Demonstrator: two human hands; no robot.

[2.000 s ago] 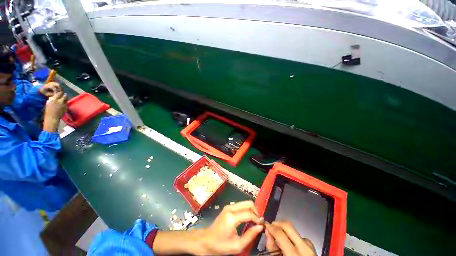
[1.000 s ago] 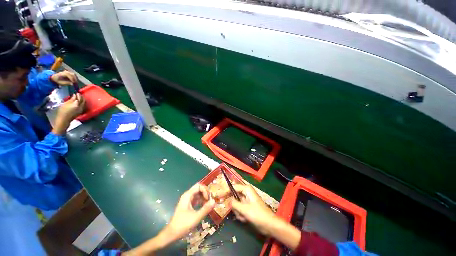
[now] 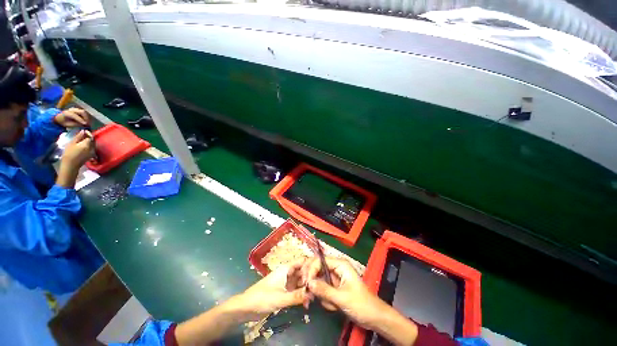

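My left hand (image 3: 279,289) and my right hand (image 3: 340,284) meet fingertip to fingertip over the near side of the red parts bin (image 3: 257,255). My right hand holds dark tweezers (image 3: 321,255), pointing up and away. My left fingertips are pinched together; whether they hold a small piece is too small to tell. The bin holds a heap of cream pads (image 3: 287,250). A tablet assembly (image 3: 423,292) lies in an orange-red foam tray (image 3: 472,304) to the right of my right hand.
A second tablet in an orange-red tray (image 3: 354,233) lies on the green belt. Loose pads (image 3: 256,330) and thin dark strips lie on the bench below my left forearm. A blue bin (image 3: 154,187) stands to the left, near a worker in a blue smock (image 3: 34,216). A pale post (image 3: 149,88) rises behind.
Two seconds ago my hands were at the tray's near-left edge; they moved left to the bin. Since one second ago they have come together at its near side.
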